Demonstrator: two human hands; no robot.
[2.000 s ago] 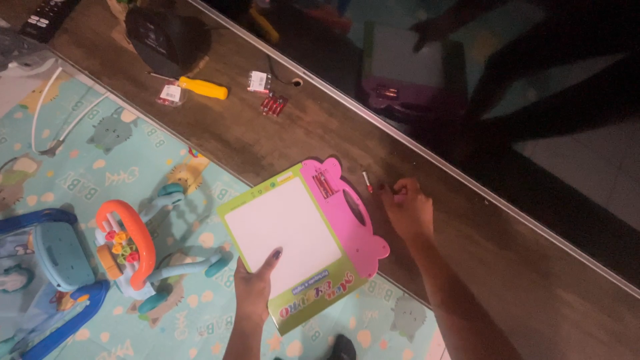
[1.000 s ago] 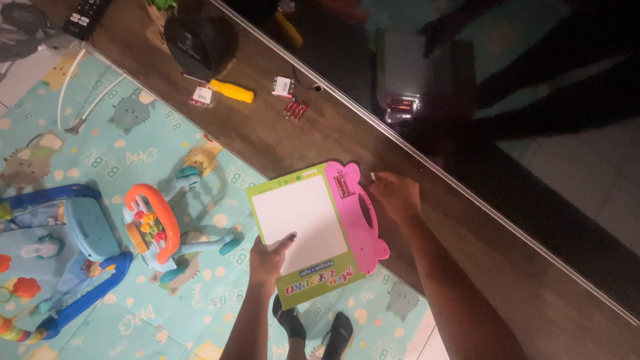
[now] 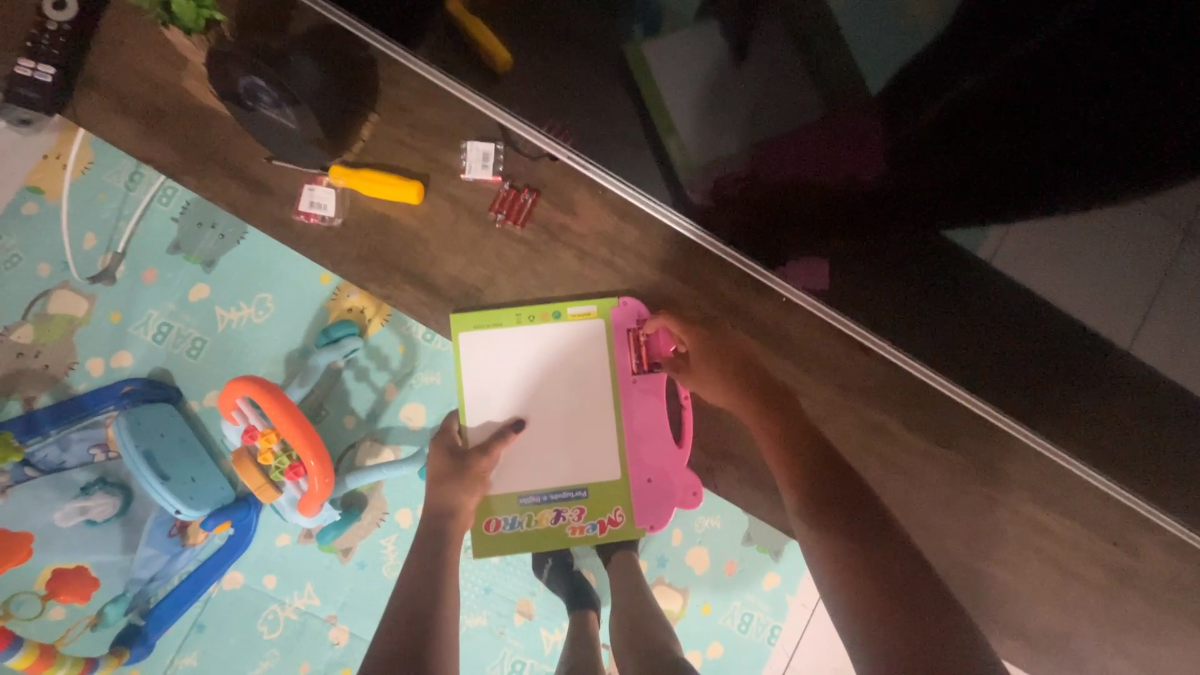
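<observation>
My left hand [image 3: 473,469] grips the lower left edge of a toy book with a pink plastic handle [image 3: 656,450], its thumb across the white panel [image 3: 544,394]. The book lies partly over the edge of a wooden surface. At the book's upper right is an uncovered battery compartment [image 3: 639,351] with red batteries in it. My right hand [image 3: 689,356] has its fingertips at that compartment's right side; whether they hold anything is hidden. Further up the wooden surface lie loose red batteries [image 3: 513,204], two small packets [image 3: 482,160] and a yellow-handled screwdriver [image 3: 377,184].
A glossy black screen [image 3: 844,187] with a silver edge stands along the wooden surface [image 3: 403,253]. A dark rounded object [image 3: 291,89], a plant [image 3: 192,14] and a remote control [image 3: 52,56] are at upper left. Baby toys [image 3: 277,445] stand on the patterned mat [image 3: 272,562].
My right hand has moved from the wooden surface beside the book to the battery compartment. My left hand keeps its hold on the book.
</observation>
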